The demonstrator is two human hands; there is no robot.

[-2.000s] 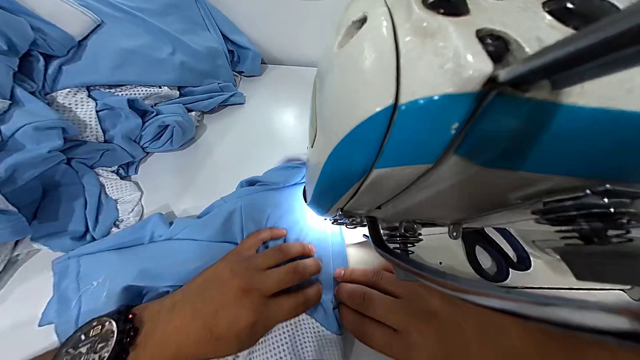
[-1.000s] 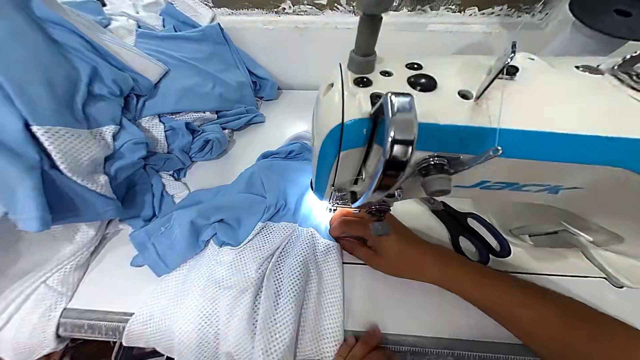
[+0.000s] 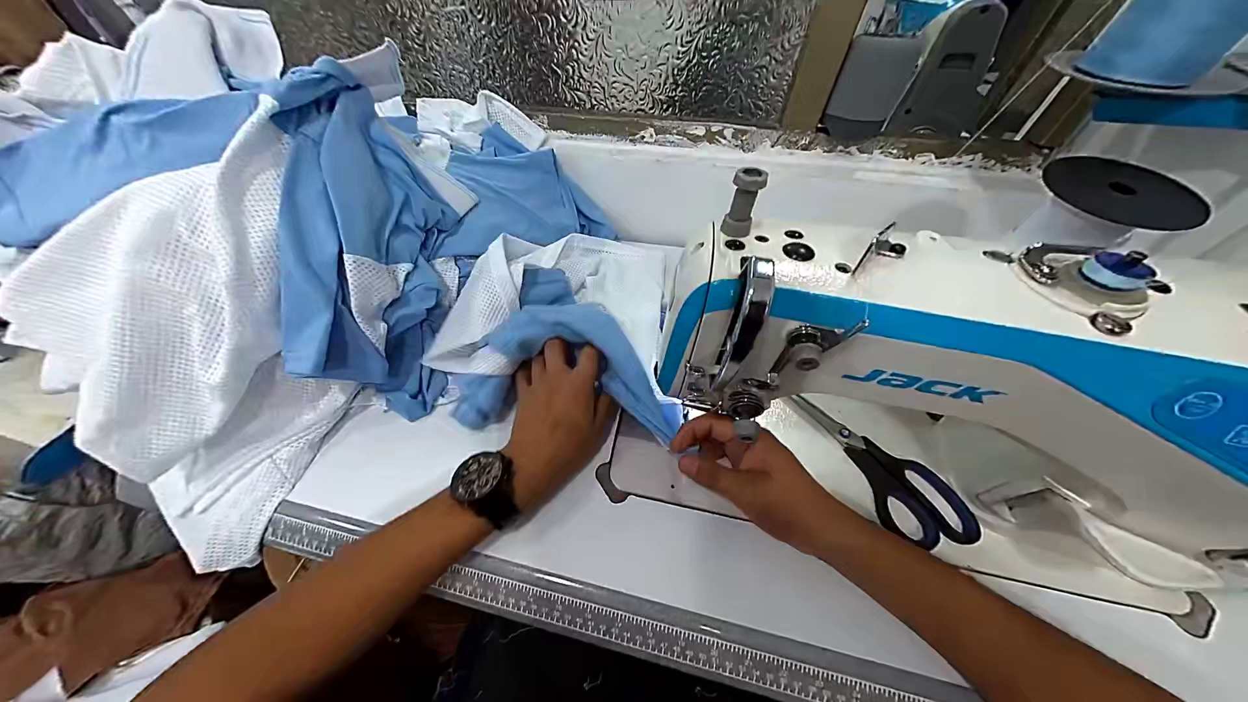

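Observation:
A blue and white mesh fabric piece lies bunched left of the Jack sewing machine. My left hand, with a dark watch on the wrist, grasps its blue part, the fingertips partly tucked under a fold. At the needle area, my right hand pinches the narrow blue corner of the same piece between thumb and fingers. The needle and presser foot are mostly hidden behind the machine's parts and my fingers.
Scissors with dark handles lie under the machine arm. A large heap of blue and white garments spreads over the left side. A measuring scale runs along the table's front edge. Thread cones stand at the back right.
The view has pulled back widely. My left hand, low at the front edge one second ago, is up on the fabric. The white mesh part, then spread toward the front edge, is bunched further back.

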